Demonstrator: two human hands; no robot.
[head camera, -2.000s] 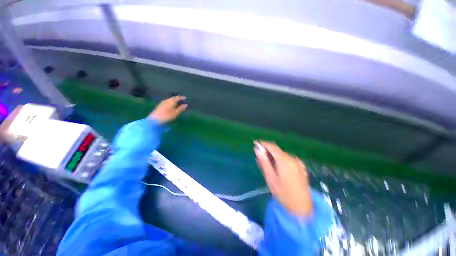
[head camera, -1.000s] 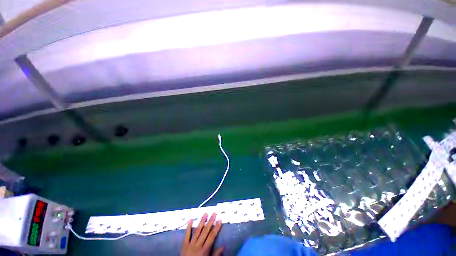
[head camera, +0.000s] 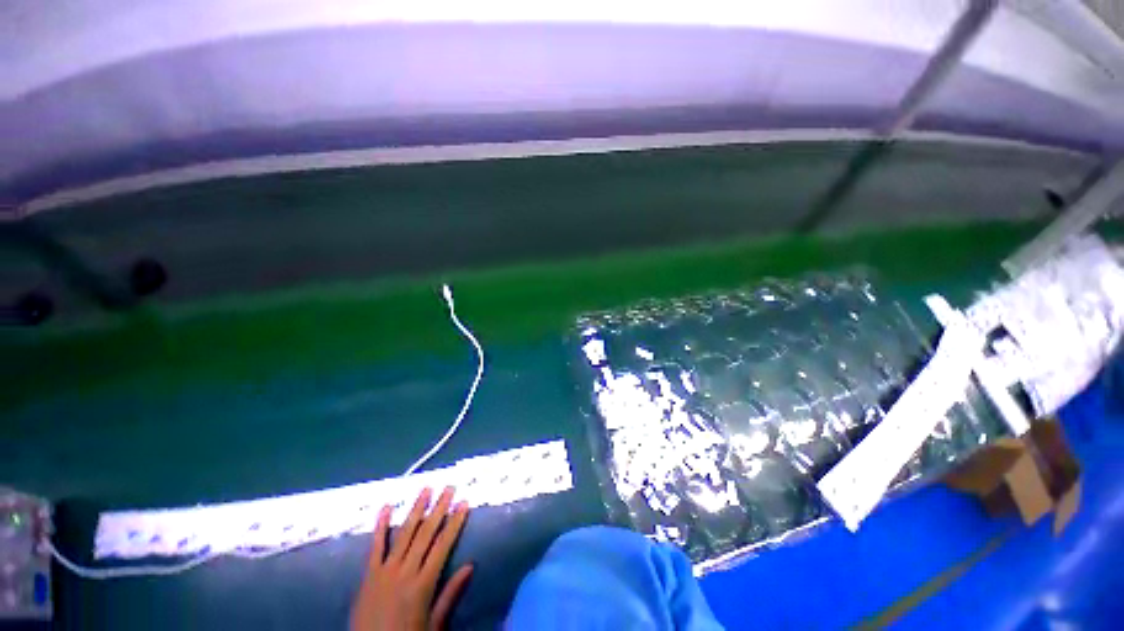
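A long white label strip (head camera: 321, 508) with small dark marks lies flat on the green belt. My left hand (head camera: 413, 561) is palm down with its fingers apart, fingertips on the strip's lower edge, and holds nothing. A thin white lead (head camera: 475, 388) runs from the power supply (head camera: 22, 555) at the left edge along the strip and curves up to a free plug (head camera: 446, 293). My right hand is out of the picture; a blue sleeve (head camera: 604, 586) shows at the bottom middle.
A clear blister tray (head camera: 777, 394) lies right, with white scraps (head camera: 659, 431) on it. White strips (head camera: 906, 425) overlap its right edge. An open brown carton (head camera: 1029, 475) sits beyond. Two round black units (head camera: 148, 276) lie far left, another dark thing (head camera: 1054, 197) far right.
The view has swung right, so the supply is mostly cut off and the carton shows. My left hand stays on the strip. Since the earliest frame, both hands left their raised positions.
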